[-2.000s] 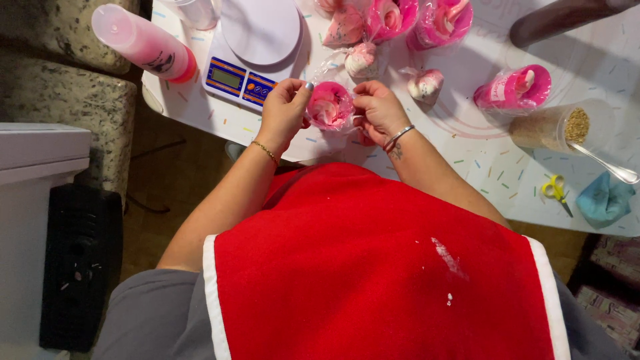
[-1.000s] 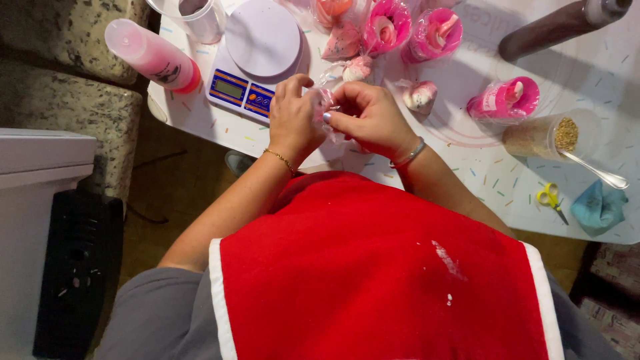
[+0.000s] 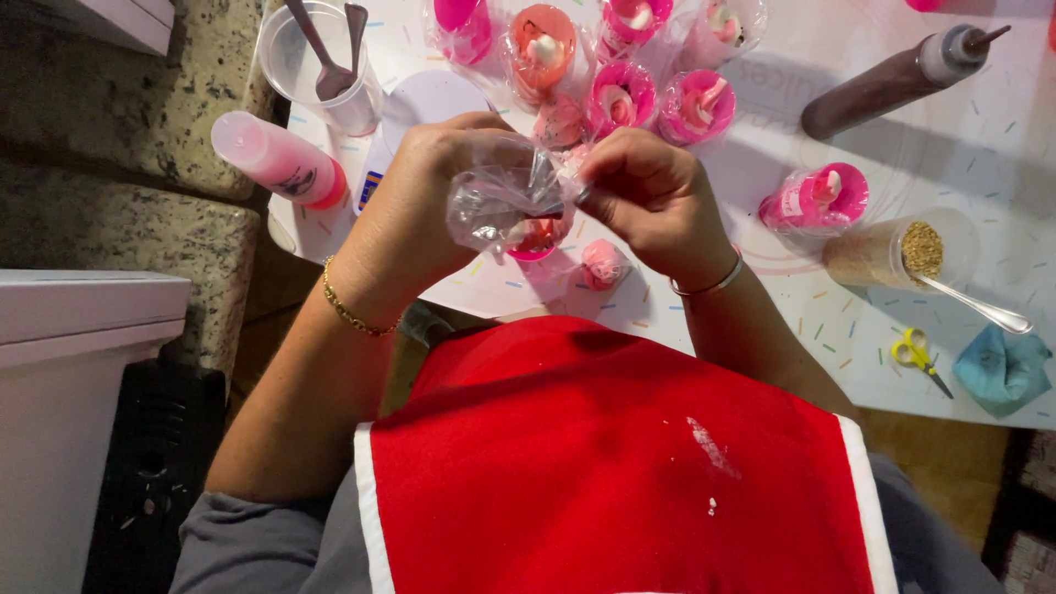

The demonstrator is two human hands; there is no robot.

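Note:
A clear plastic bag [image 3: 503, 202] hangs over my left hand [image 3: 445, 181], and its edge is pinched by my right hand [image 3: 652, 202]. Under the bag, partly hidden, stands a pink cup [image 3: 532, 253] with pink and dark content. A tied bag of pink and white filling [image 3: 604, 264] lies just right of that cup. Beyond my hands are several bag-lined pink cups with white and pink filling, one of them a pink cup [image 3: 620, 97]. My left wrist and hand partly cover the kitchen scale [image 3: 437, 91].
A pink squeeze bottle [image 3: 280, 161] and a clear container with spoons [image 3: 322, 70] are at the left. To the right are a brown-filled bottle [image 3: 887, 87], a cup of granules [image 3: 874, 252], yellow-handled scissors [image 3: 916, 355] and a blue cloth [image 3: 1002, 371].
The clear bag now spreads over my left hand; one second ago both hands were close together around it. The view has shifted, showing more cups at the back.

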